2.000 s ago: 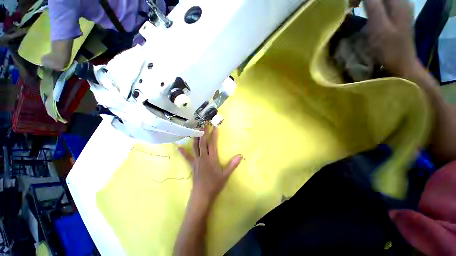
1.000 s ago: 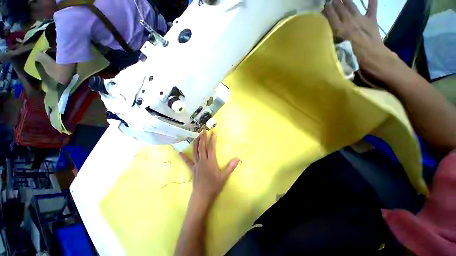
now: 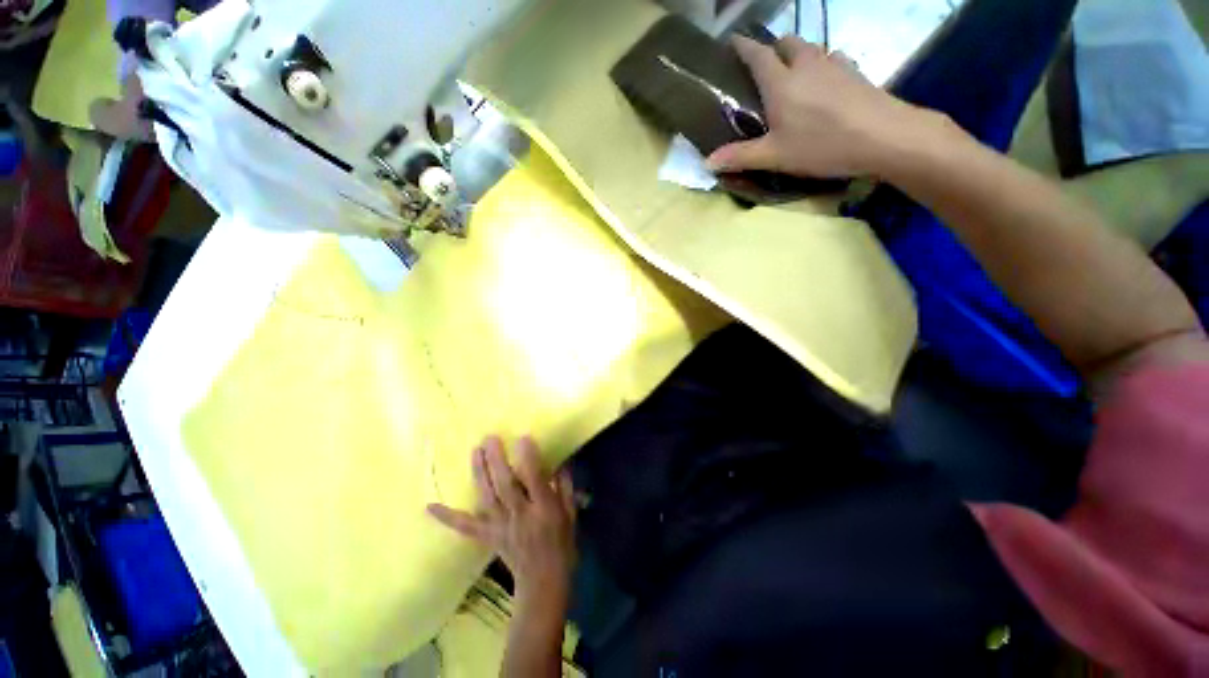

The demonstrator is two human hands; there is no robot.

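The cover panel [image 3: 332, 464] lies yellow side up across the white table. Its far part is folded over, showing a khaki underside with a thin yellow edge. My left hand [image 3: 520, 514] lies flat with spread fingers on the yellow panel near its front edge. My right hand [image 3: 815, 113] holds the dark brown zipper panel [image 3: 683, 82], with a pale metal line and pull, on top of the folded khaki part. A small white piece [image 3: 687, 164] shows below the zipper panel. The presser foot area [image 3: 431, 219] is at the yellow panel; the needle is too blurred to tell.
The white sewing machine head [image 3: 385, 60] spans the upper left. The white table edge [image 3: 166, 397] runs down the left. Red crates [image 3: 53, 239] and a blue crate [image 3: 146, 570] stand beyond it. Yellow pieces [image 3: 477, 636] hang below the front edge. A dark apron covers my lap.
My left hand has moved from beside the needle down to the panel's front edge. My right hand has come nearer and now holds the zipper panel. The panel's far part is folded over, khaki side showing.
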